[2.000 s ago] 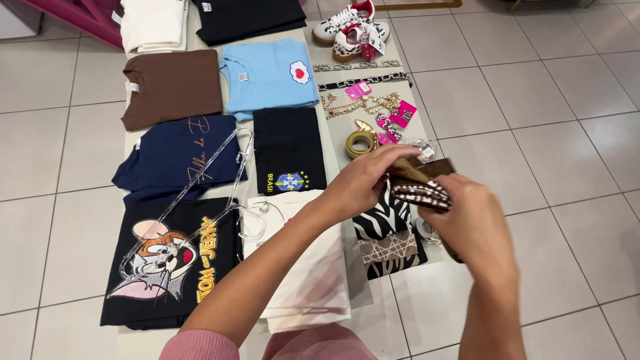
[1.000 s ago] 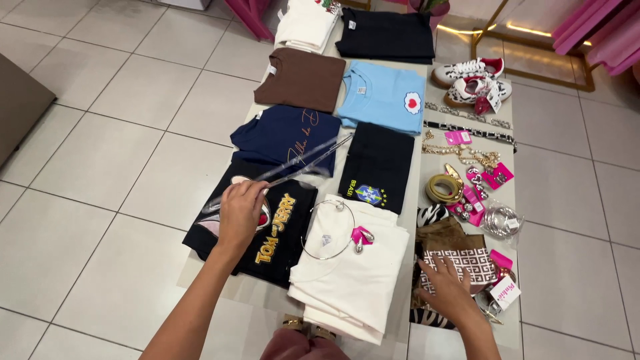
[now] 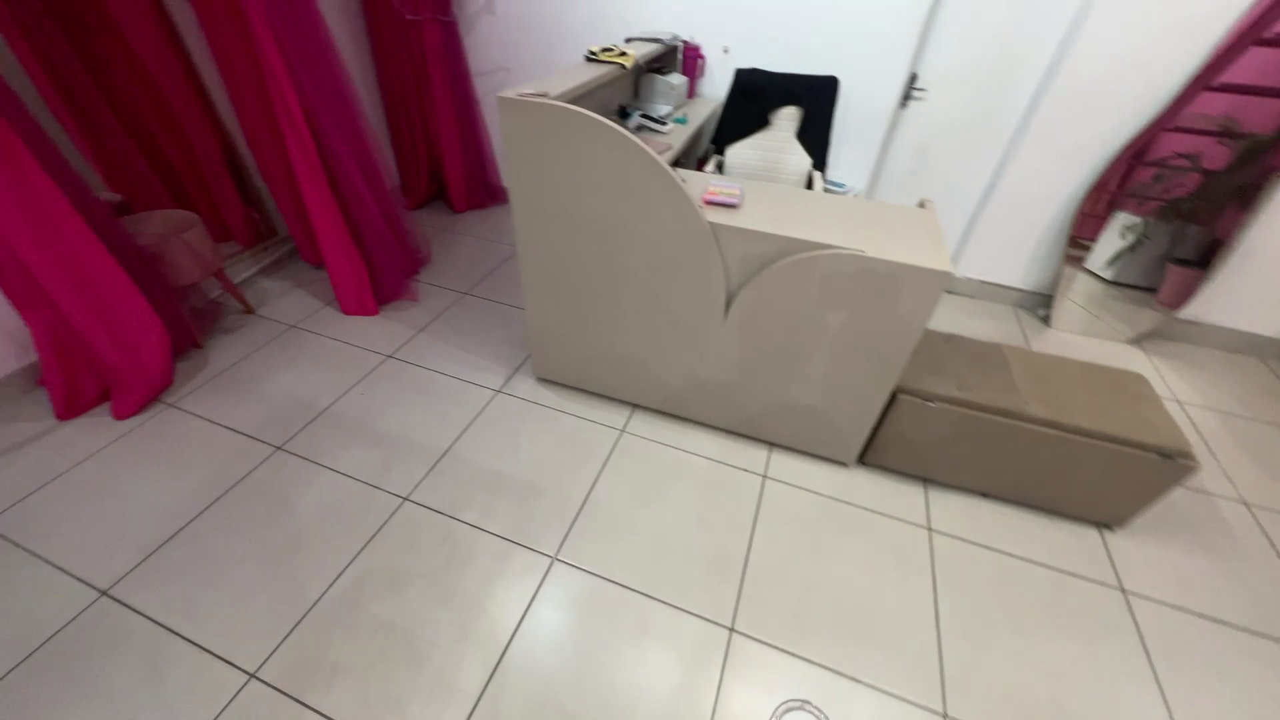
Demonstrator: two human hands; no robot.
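Neither my left hand nor my right hand shows in the head view. At the bottom edge, part of a small ring-shaped object (image 3: 799, 709) pokes into view; what it belongs to is hidden below the frame. A beige reception counter (image 3: 640, 260) with a curved front stands in the upper middle. On its lower top lies a small pink and yellow item (image 3: 723, 194).
Beside the counter's right end is a brown upholstered bench (image 3: 1040, 400). Behind it stand a white office chair (image 3: 768, 155) and a wavy-edged mirror (image 3: 1150, 200). Pink curtains (image 3: 320, 150) and a pink stool (image 3: 175, 240) are at the left, over a tiled floor (image 3: 420, 560).
The view has swung away from the folded shirts and accessories to the counter and curtains. Both hands, seen over those goods a second ago, have left the picture.
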